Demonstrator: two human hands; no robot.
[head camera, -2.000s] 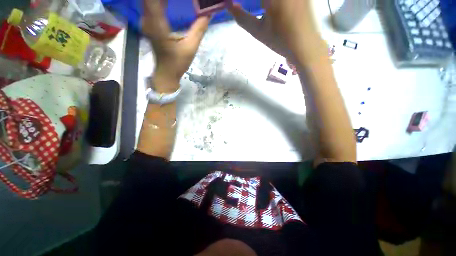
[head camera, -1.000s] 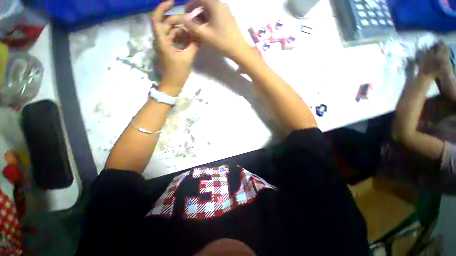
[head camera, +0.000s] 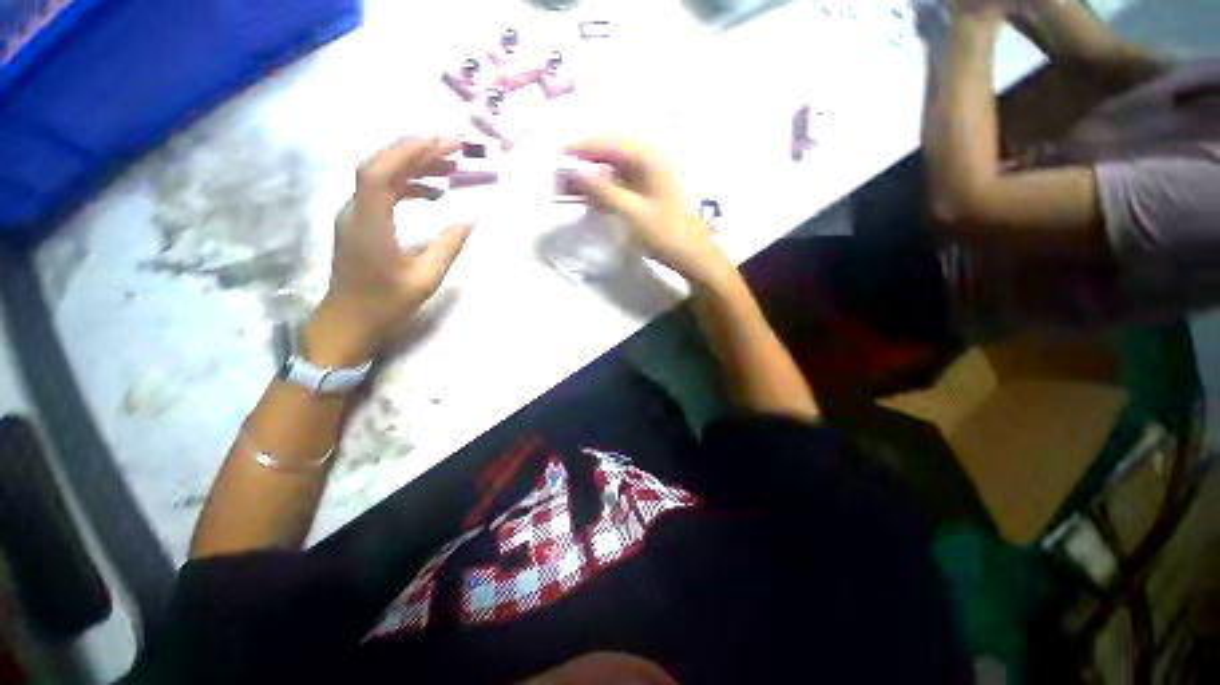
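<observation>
My left hand (head camera: 381, 241) is over the table with thumb and fingers apart, its fingertips beside a pink mini camera body (head camera: 472, 175) with a dark screen. My right hand (head camera: 632, 191) holds another small pink block (head camera: 577, 181) between thumb and fingers; it is blurred. Several pink cameras with round lenses up (head camera: 495, 101) stand just beyond my hands. Whether my left fingertips touch the pink body beside them, I cannot tell.
A blue crate (head camera: 147, 94) is at the upper left. A black-framed window (head camera: 594, 28), a pink camera (head camera: 803, 131) and a dark scrap cluster (head camera: 710, 210) lie on the white table (head camera: 241, 214). Another person's arm (head camera: 966, 147) is at the right, above an open cardboard box (head camera: 1024, 428).
The view has swung right. My hands have moved apart and away from the blue crate, down beside the pink camera group. The box and other person show more fully.
</observation>
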